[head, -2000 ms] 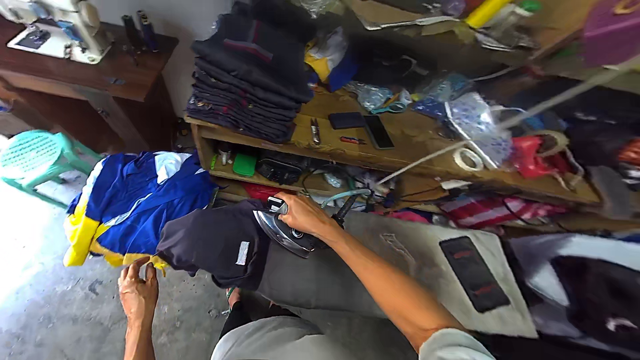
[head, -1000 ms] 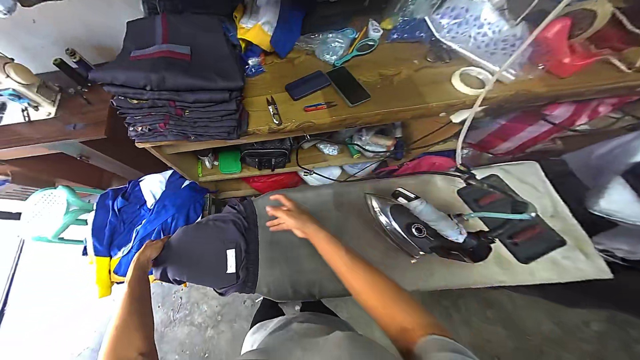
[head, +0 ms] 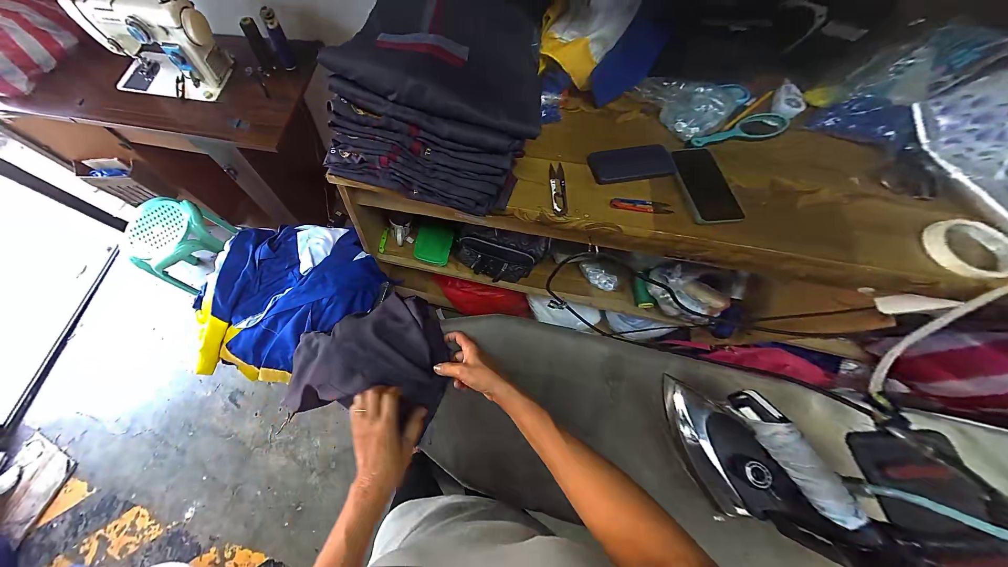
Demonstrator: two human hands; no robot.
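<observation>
A dark grey garment [head: 370,346] lies bunched over the left end of a grey padded ironing board [head: 551,394]. My left hand [head: 382,429] rests on the garment's near side, fingers bent into the cloth; its fingertips are partly hidden. At the garment's right edge, my right hand [head: 468,366] has thumb and forefinger on the fabric. Well to the right, an electric iron [head: 756,465] with a wrapped handle stands on the board, touched by neither hand. Blue, white and yellow garments [head: 291,291] are heaped beyond the board's left end.
Behind the board, a wooden shelf [head: 819,228] holds folded dark garments [head: 433,102], thread snips [head: 557,189], two phones [head: 709,185] and a tape roll [head: 965,248]. A black cord [head: 551,287] hangs there. At left are a green plastic stool [head: 169,236] and a sewing machine [head: 173,47].
My right hand, on the iron two seconds ago, let it go and has moved to the garment. The iron now stands farther right on the board. The garment has gone from smooth to bunched.
</observation>
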